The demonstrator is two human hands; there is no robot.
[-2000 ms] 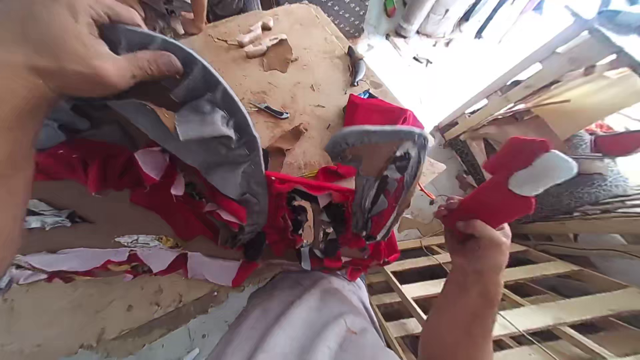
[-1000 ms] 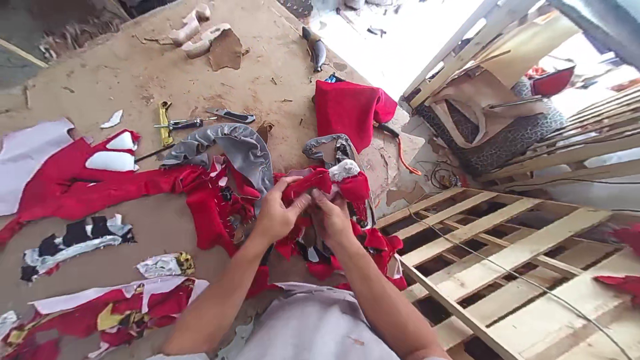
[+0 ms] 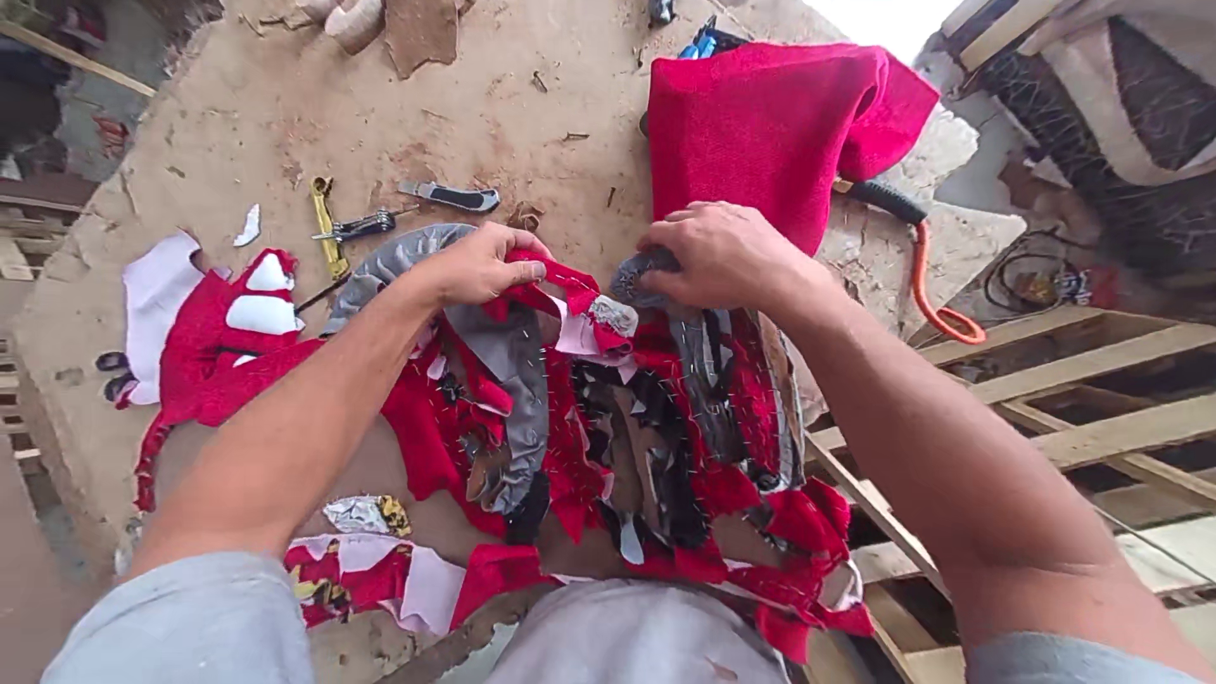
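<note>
My left hand (image 3: 489,266) pinches the edge of a red fabric strip (image 3: 560,275) between thumb and fingers. Beside it, my right hand (image 3: 722,256) grips a grey gathered fabric edge (image 3: 646,275); its fingertips are partly hidden in the cloth. Between and below the hands lies a stitched piece of red, grey and black scraps (image 3: 570,427) with pale stitches showing. A grey gathered band (image 3: 518,408) curves down its left part. Left of my left forearm, a red fabric piece with white patches (image 3: 218,342) rests on the table.
A utility knife (image 3: 461,197), a yellow-handled tool (image 3: 326,228) and a folding multi-tool (image 3: 366,225) lie beyond my left hand. Folded red cloth (image 3: 750,133) sits past my right hand, near an orange hooked tool (image 3: 926,285). Wooden slats (image 3: 1121,427) are at right. The tabletop (image 3: 475,123) bears small scraps.
Two seconds ago my right hand held up a red and white piece at the right, and my left was raised with a grey band. Both hands are now over the stitched piece, farther apart than one second ago.
</note>
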